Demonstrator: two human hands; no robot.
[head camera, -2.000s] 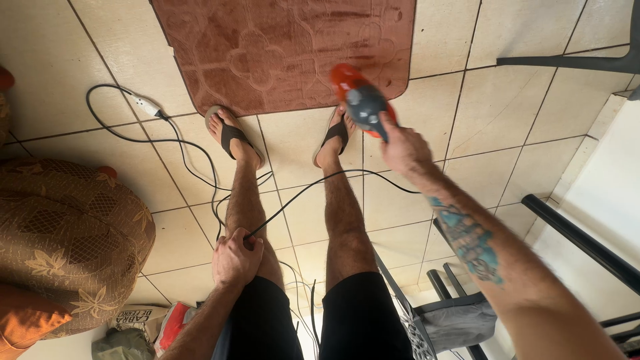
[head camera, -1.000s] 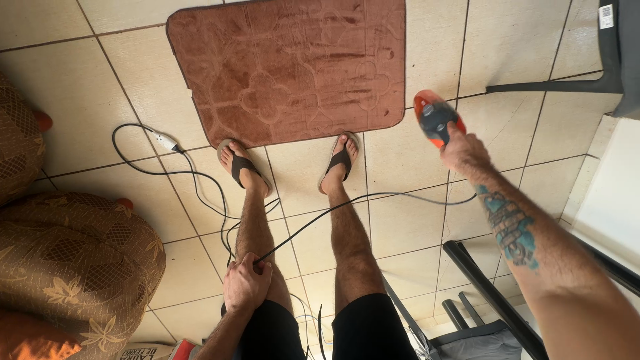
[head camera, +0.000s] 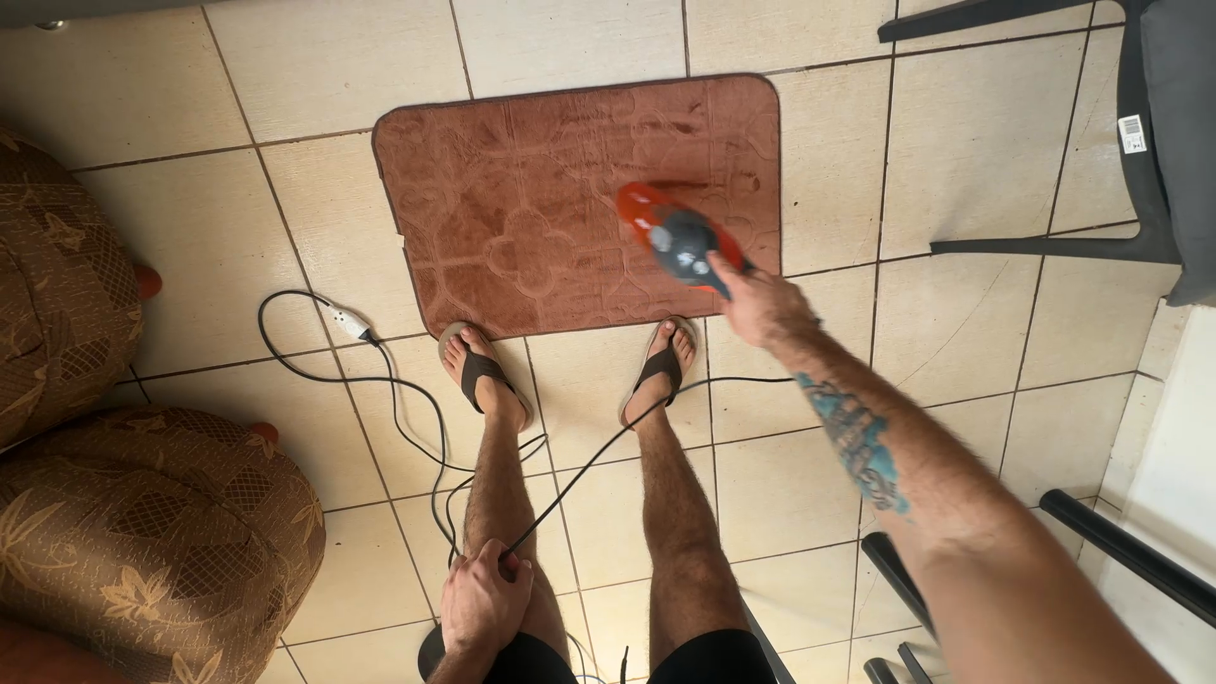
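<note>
My right hand (head camera: 769, 309) is closed around the handle of a red and grey handheld vacuum cleaner (head camera: 682, 237), slightly blurred, held over the right half of a brown embossed floor mat (head camera: 532, 247). Near my knee, my left hand (head camera: 486, 594) grips a black power cord (head camera: 579, 465) that runs across my leg toward the right forearm. My sandalled feet stand at the mat's near edge. A white plug connector (head camera: 350, 323) joins cords on the tiles, left of my feet.
Patterned brown upholstered seats (head camera: 161, 532) stand at the left. A grey chair (head camera: 1145, 142) is at the upper right, with black metal legs (head camera: 1130, 560) at the lower right. Looped cord lies on the tiled floor (head camera: 798, 484) beside my left foot.
The vacuum cleaner was over the tiles right of the mat a second ago; my right hand has brought it left, over the mat. My left hand still holds the cord.
</note>
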